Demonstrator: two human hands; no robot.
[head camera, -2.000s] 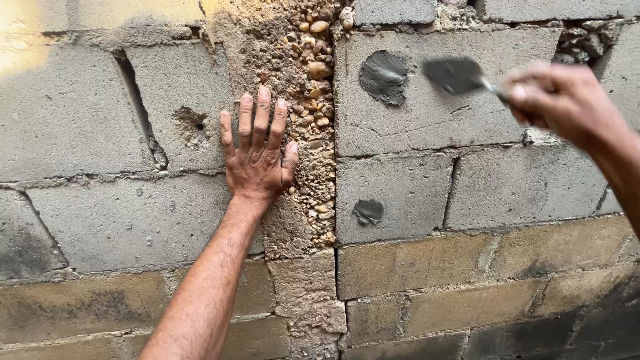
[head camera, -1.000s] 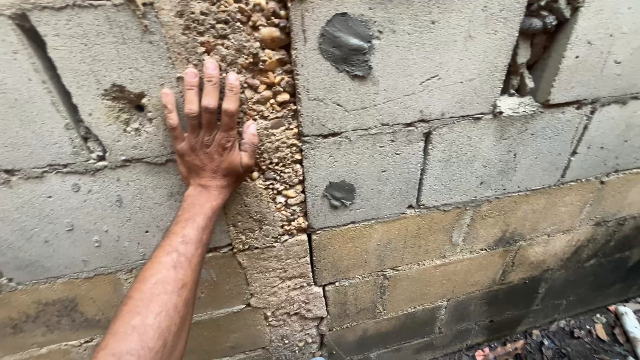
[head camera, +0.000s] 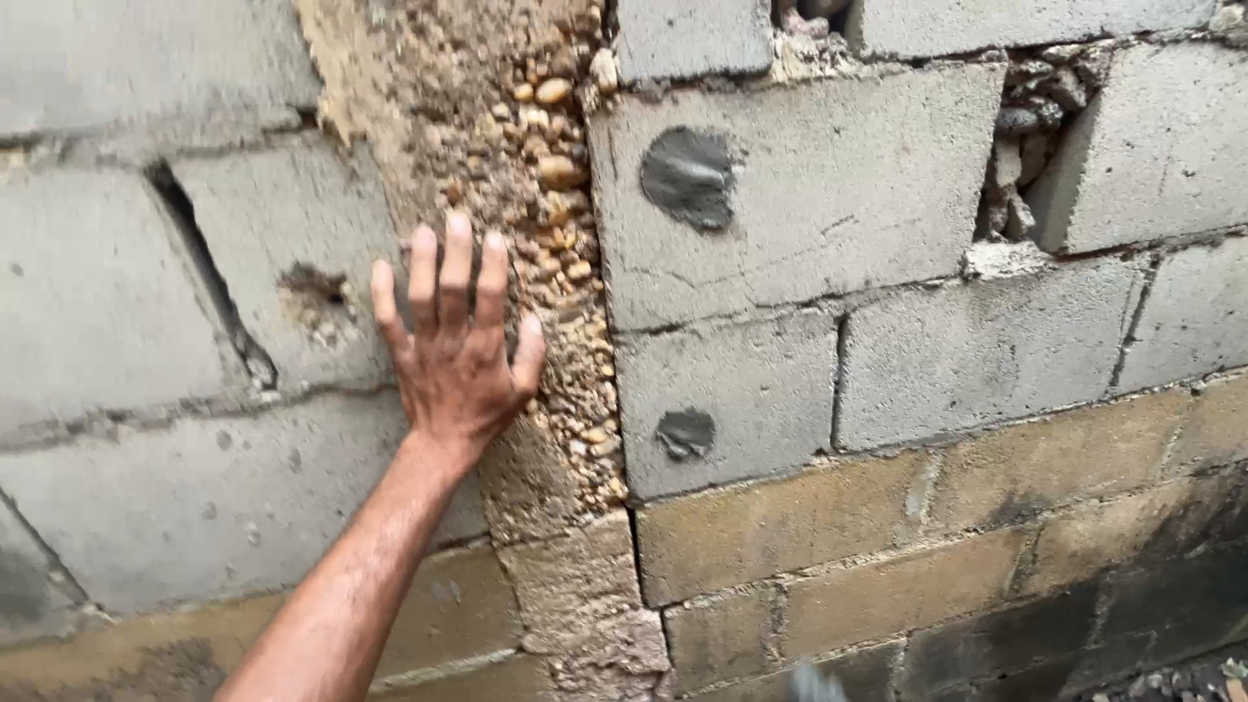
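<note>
My left hand (head camera: 453, 336) rests flat with spread fingers on the rough concrete column (head camera: 546, 468), whose face shows exposed pebbles. Right of the column, a larger round patch of wet grey mortar (head camera: 689, 178) sticks to a concrete block (head camera: 858, 214). On the block beneath it is a smaller mortar patch (head camera: 685, 434). A blurred greyish thing (head camera: 814, 682) shows at the bottom edge; what it is cannot be told. My right hand is out of view.
Left of my hand, a concrete block has a chipped hole (head camera: 320, 291) beside an open vertical joint (head camera: 210, 273). At upper right, a wide gap (head camera: 1024, 146) between blocks holds stones. Lower courses are brownish blocks (head camera: 780, 526). Debris (head camera: 1199, 682) lies at the bottom right corner.
Two seconds ago my right hand held a trowel loaded with mortar beside the upper patch; it then left the view. My left hand stays against the column. The view has shifted.
</note>
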